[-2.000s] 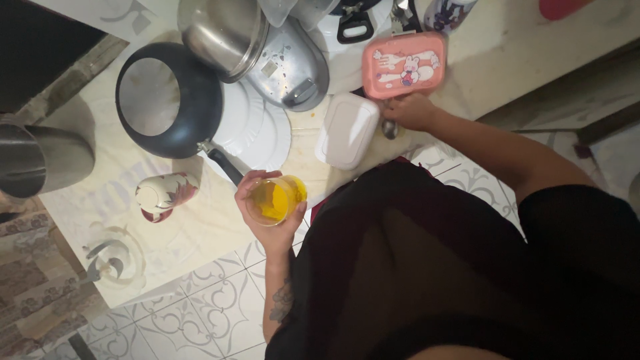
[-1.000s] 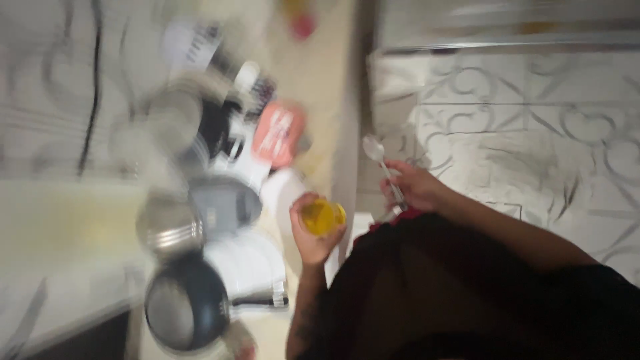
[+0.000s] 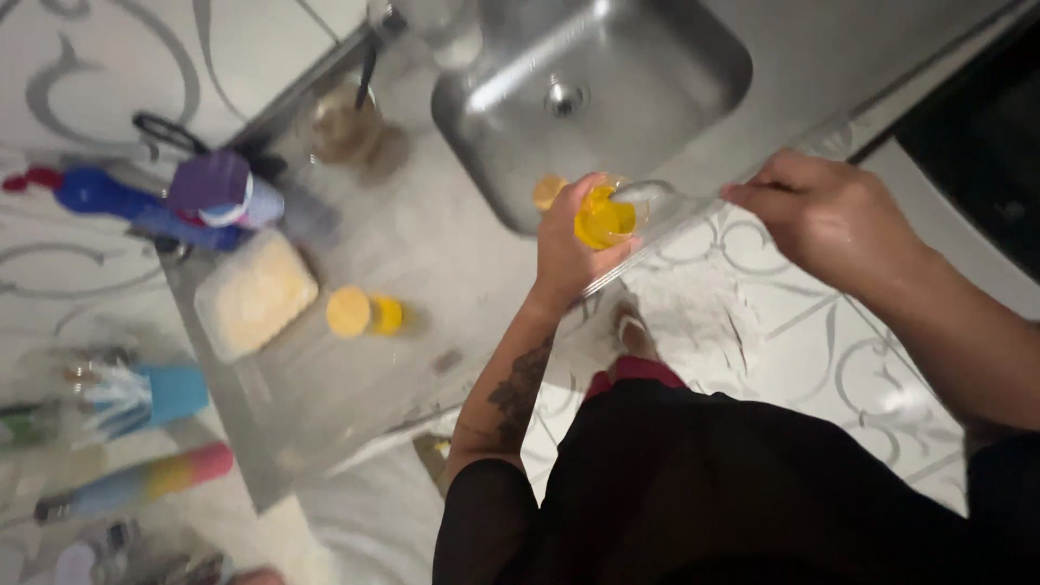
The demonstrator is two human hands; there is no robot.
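Observation:
My left hand (image 3: 573,244) is wrapped around a clear cup (image 3: 608,213) of yellow contents, close to the near edge of the sink. To its right, my right hand (image 3: 800,199) pinches the handle of a metal spoon (image 3: 647,192), whose bowl is at the cup's mouth; motion blurs the handle. Just past the left fingers, a round, light-orange lid (image 3: 548,192) shows at the sink's edge. On the steel drainboard stands a small yellow container with a light-orange top (image 3: 350,311).
The stainless sink basin (image 3: 650,106) lies ahead. On the left are a plastic tub with pale contents (image 3: 256,295), a blue bottle (image 3: 122,197), a purple-topped container (image 3: 210,187) and a light-blue cup with utensils (image 3: 175,394). A glass of brownish liquid (image 3: 345,122) stands behind.
The view has swung from the counter with the frying pan to the sink. The spoon in my right hand, apart from the cup one second ago, is now at its mouth.

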